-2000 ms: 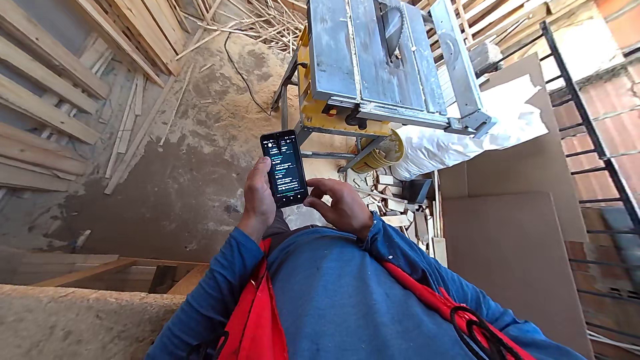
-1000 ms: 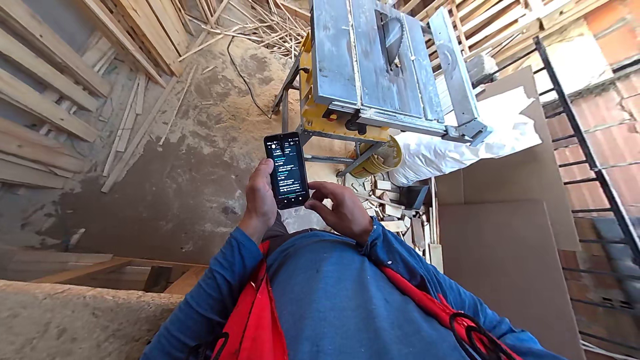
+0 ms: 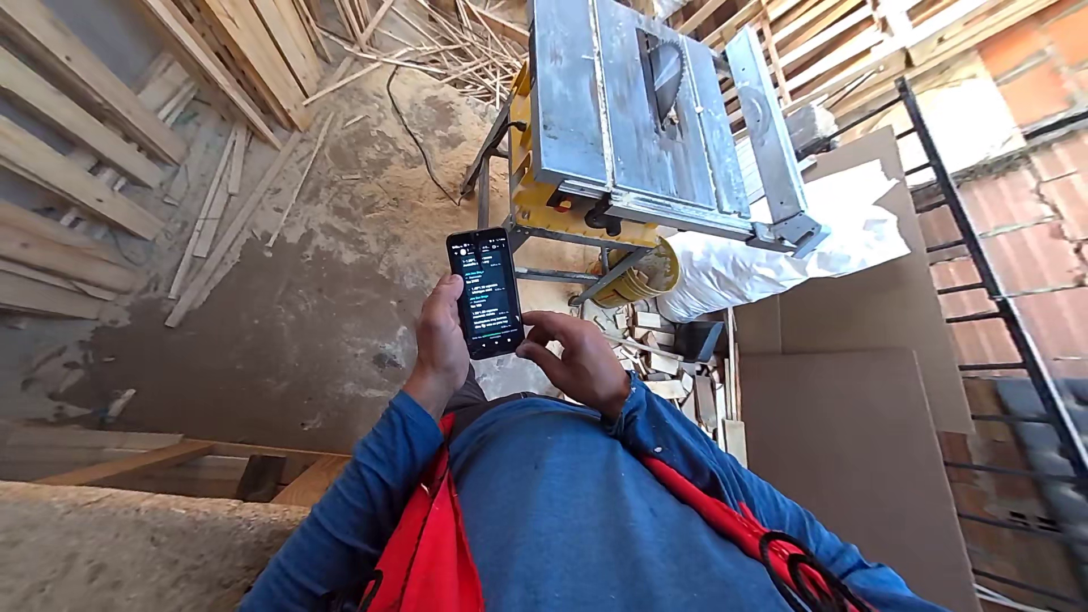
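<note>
A dark smartphone (image 3: 488, 293) is held upright near the middle of the view, its lit screen showing lines of writing. My left hand (image 3: 442, 331) grips it from the left and below, with the thumb along its left edge. At the phone's lower right edge is my right hand (image 3: 574, 353), fingers curled and index fingertip close to the screen's side; whether it touches cannot be told. Beyond the phone stands a table saw (image 3: 629, 110) with a yellow body and a metal top, its round blade (image 3: 667, 81) raised through the slot.
Below the saw stands a yellow bucket (image 3: 642, 276) beside a white sack (image 3: 782, 263). Wood offcuts (image 3: 667, 361) lie near my feet. Planks (image 3: 85, 174) lean at left, and a black cord (image 3: 412, 136) crosses the dusty floor. At right are brown boards (image 3: 841, 459) and a black metal railing (image 3: 994, 289).
</note>
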